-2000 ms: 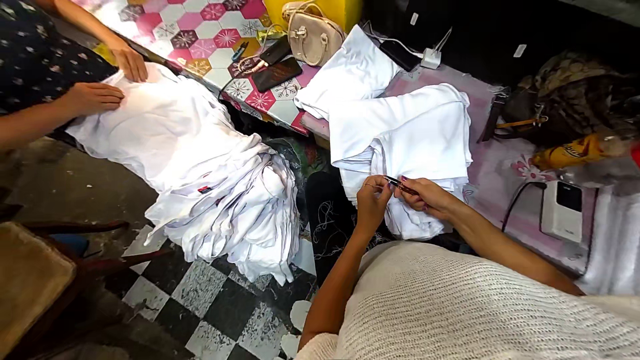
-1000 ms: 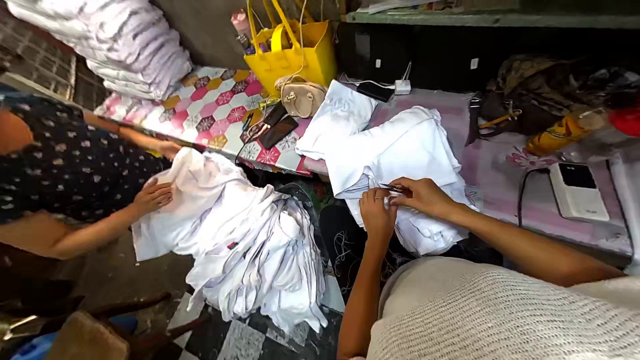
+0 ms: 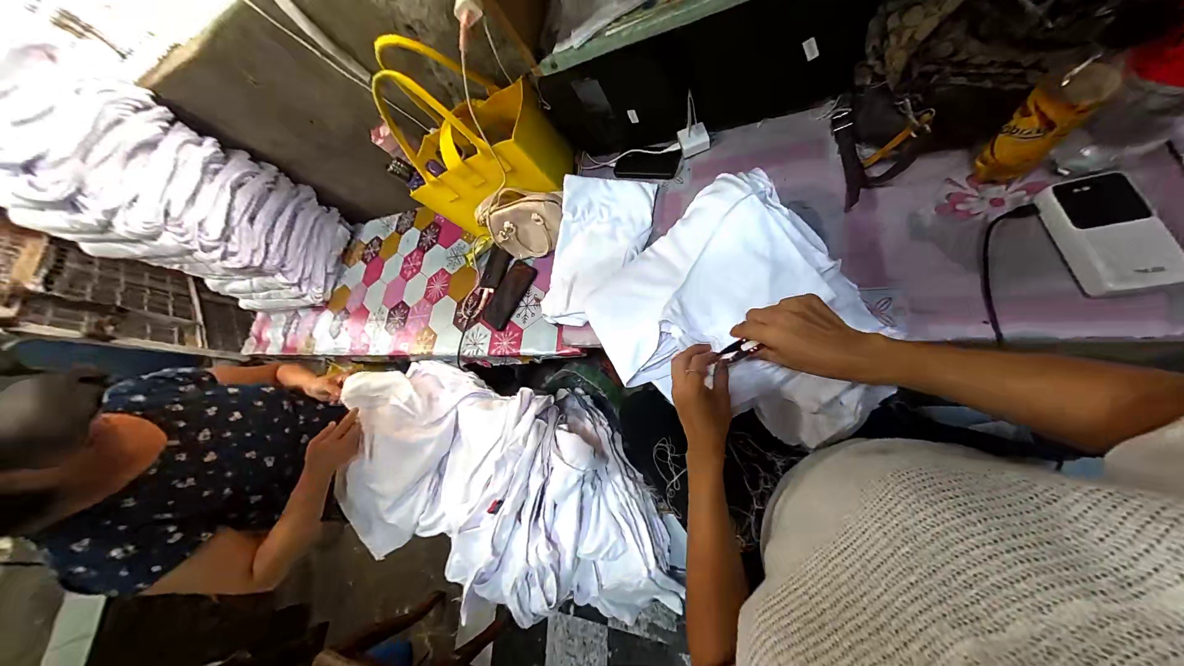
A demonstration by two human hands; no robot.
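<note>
White folded cloth garments (image 3: 731,268) lie on the pink-covered table, their near edge hanging over its front. At that edge my left hand (image 3: 701,393) pinches the white fabric, thumb and fingers close together. My right hand (image 3: 805,338) holds a small dark tool (image 3: 737,351), perhaps thread snips, whose tip is beside my left fingertips. Another folded white piece (image 3: 601,240) rests just left of the garments. Further left, a large pile of white garments (image 3: 555,499) hangs in a draped heap, and a co-worker's hands (image 3: 335,435) touch its far end.
A yellow tote bag (image 3: 504,153), a beige purse (image 3: 523,222) and dark phones (image 3: 509,294) are at the back left. A white device (image 3: 1115,231) with a black cable and a yellow bottle (image 3: 1045,120) stand right. Stacked white garments (image 3: 176,194) are at far left.
The view has swung left and tilted, bringing the stacked garments at far left into sight. My hands remain together at the cloth's near edge.
</note>
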